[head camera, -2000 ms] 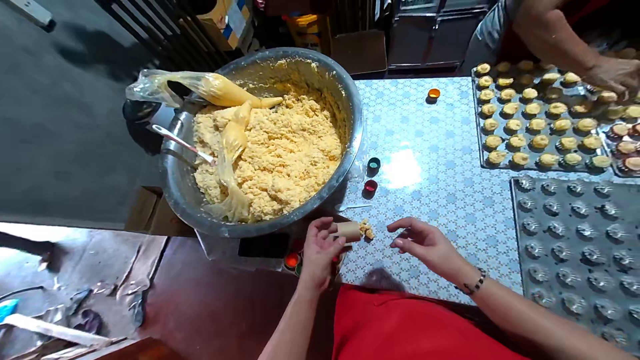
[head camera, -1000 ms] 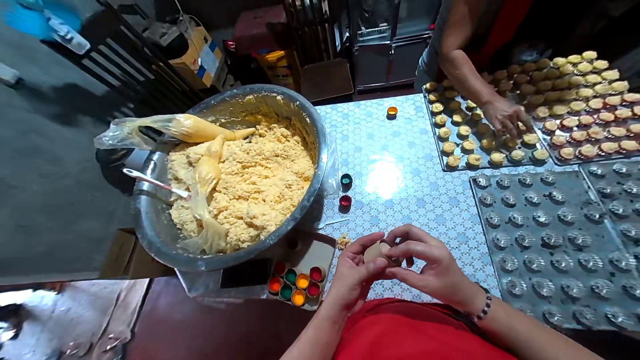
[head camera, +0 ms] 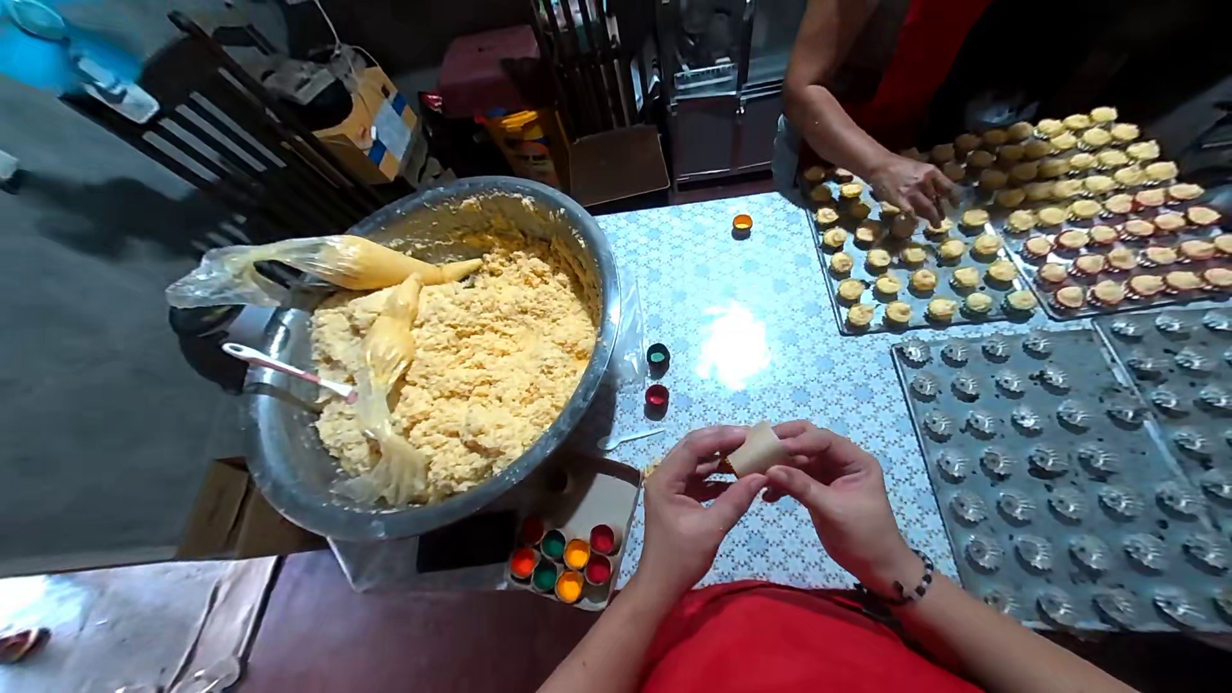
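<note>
A small pale tan piece [head camera: 757, 450], which looks like rolled paper or thin card, is pinched between my two hands above the table's near edge. My left hand [head camera: 695, 500] holds its left side with thumb and fingers. On its right side are the fingertips of my right hand [head camera: 830, 481]. Small yellow crumbs lie on the table just behind my left hand. To the left stands a large metal basin [head camera: 423, 515] of crumbly yellow dough [head camera: 481, 375], with two filled plastic piping bags [head camera: 356, 262] and a white-handled utensil [head camera: 289, 368] resting in it.
A box of small colour cups [head camera: 576, 553] sits below the basin. Green [head camera: 657, 356], red [head camera: 656, 397] and orange [head camera: 742, 223] cups stand on the patterned table. Trays of shell-shaped moulds [head camera: 1044, 472] lie right; behind them a co-worker's hand [head camera: 914, 188] is over a tray of filled moulds [head camera: 924, 281].
My hands were apart two seconds ago, the left holding a tan roll; now both are together on the tan piece. The view has shifted. The co-worker's hand has moved over the nearer filled tray.
</note>
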